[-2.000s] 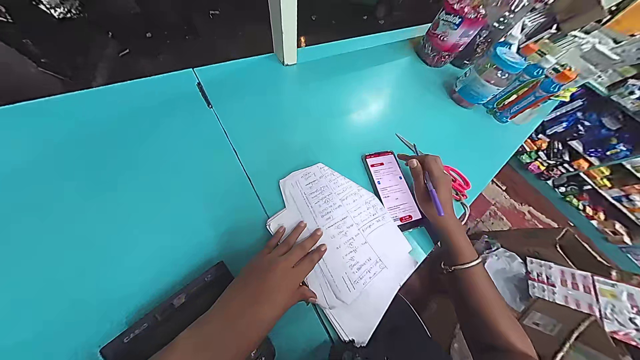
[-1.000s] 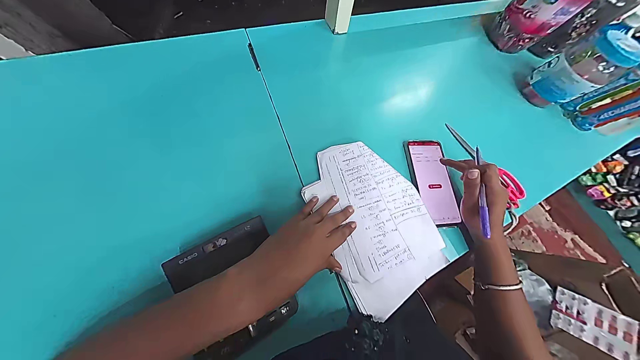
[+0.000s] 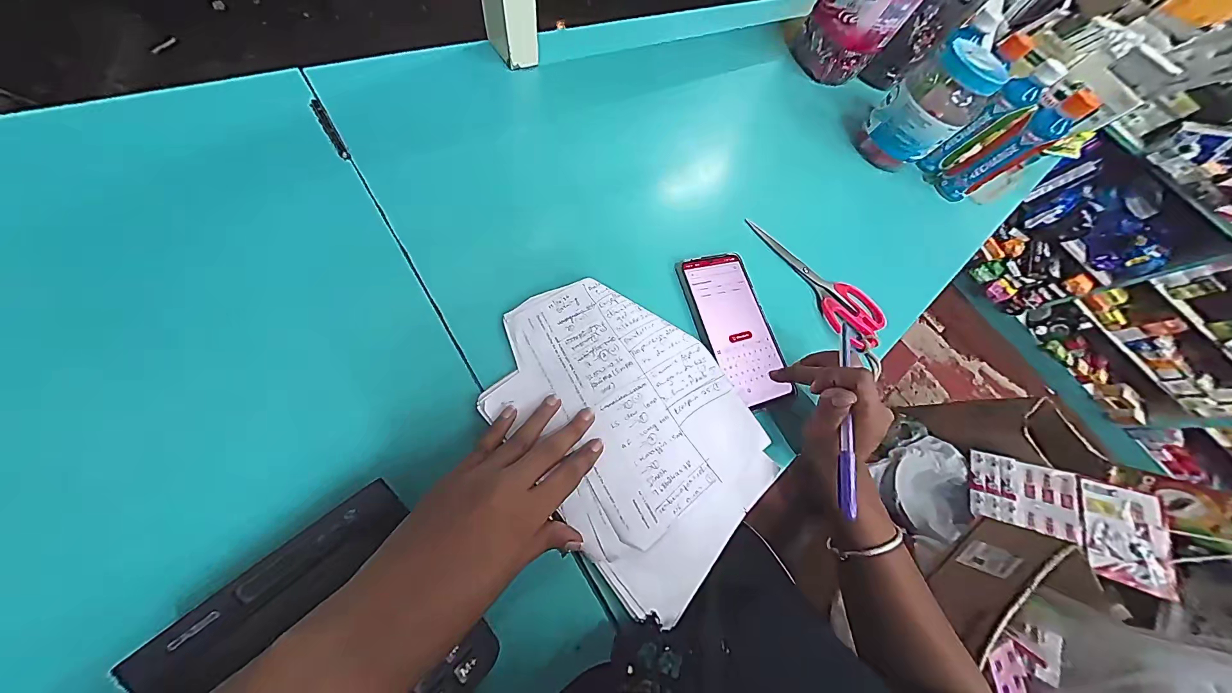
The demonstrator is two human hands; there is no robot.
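Note:
My left hand [image 3: 529, 476] lies flat with spread fingers on the left edge of a stack of handwritten papers [image 3: 645, 414]. Right of the papers, a smartphone [image 3: 733, 322] rests on the turquoise table [image 3: 221, 289], its screen lit with a keyboard showing. My right hand [image 3: 847, 404] holds a purple pen [image 3: 847, 462] upright between its fingers, while its index fingertip is at the lower right of the phone screen. Scissors with red handles [image 3: 847, 308] lie just beyond that hand, blades pointing up and left. The pen's upper end overlaps their handles in view.
A black Casio calculator [image 3: 279, 587] is partly under my left forearm. Plastic jars [image 3: 929, 106] and bottles [image 3: 1011, 144] stand at the back right. A post [image 3: 510, 34] rises at the far edge. Cardboard boxes [image 3: 1001, 558] and stocked shelves [image 3: 1126, 289] are at the right, off the table.
My right index finger has moved down the phone to the lower part of its screen. The screen now shows a keyboard. More of the scissors is uncovered. My left hand stays on the papers.

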